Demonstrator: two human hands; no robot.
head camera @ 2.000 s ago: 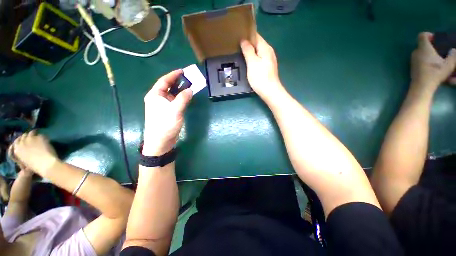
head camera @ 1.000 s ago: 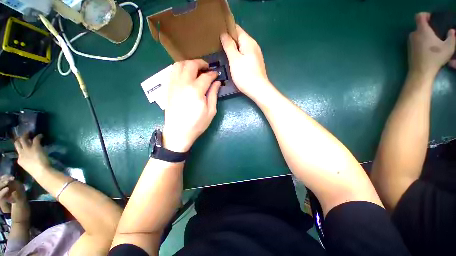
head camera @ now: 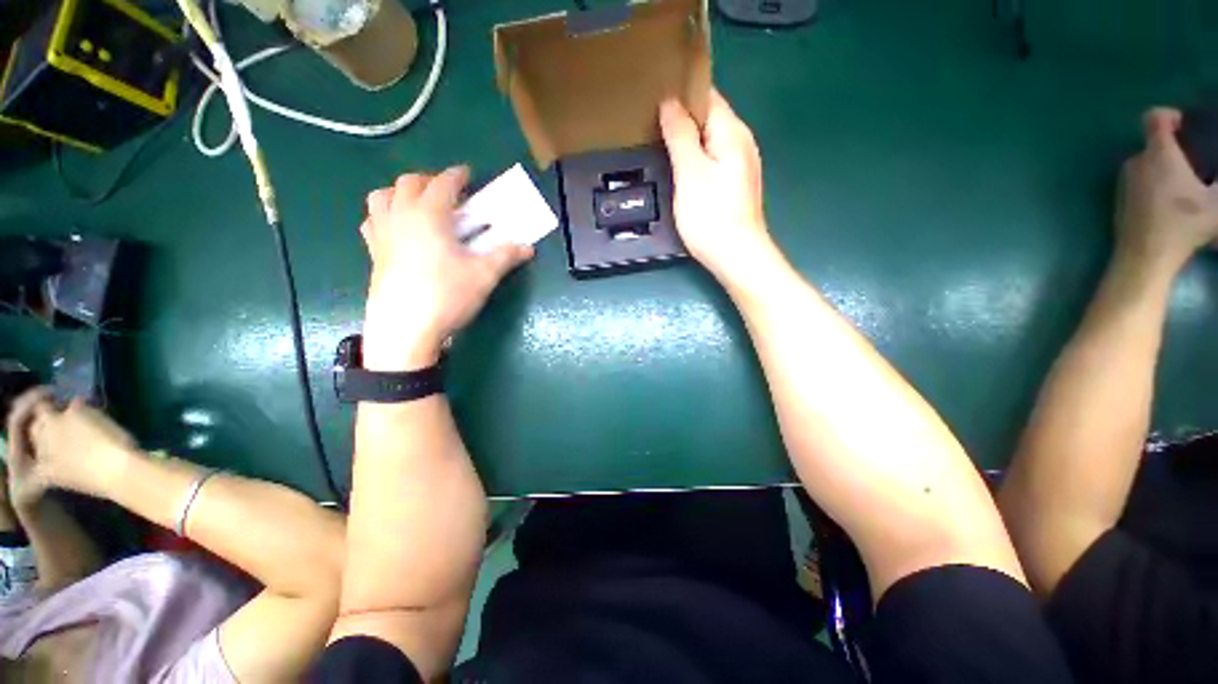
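Observation:
The gift box (head camera: 601, 83) stands open on the green mat, its brown-lined lid raised. The black insert tray (head camera: 580, 238) sits inside it. A small black electronic device (head camera: 623, 206) with a pale logo lies in the tray's cut-out. My right hand (head camera: 719, 181) holds the right side of the box and lid, fingers behind the lid. My left hand (head camera: 434, 257) is just left of the box, with a white folded leaflet (head camera: 514, 211) at its fingers. The hand partly covers the leaflet, and I cannot tell how firmly it is gripped.
A yellow-framed soldering station (head camera: 96, 70), brown can (head camera: 370, 48) and white cable (head camera: 387, 126) are at upper left. The soldering iron's black cord (head camera: 293, 321) crosses the mat. A co-worker's hands (head camera: 74, 441) are at left, another's hand (head camera: 1159, 201) at right.
The black device went from my left hand into the tray's cut-out. My left hand has drawn back to the left of the box, with the white leaflet by it.

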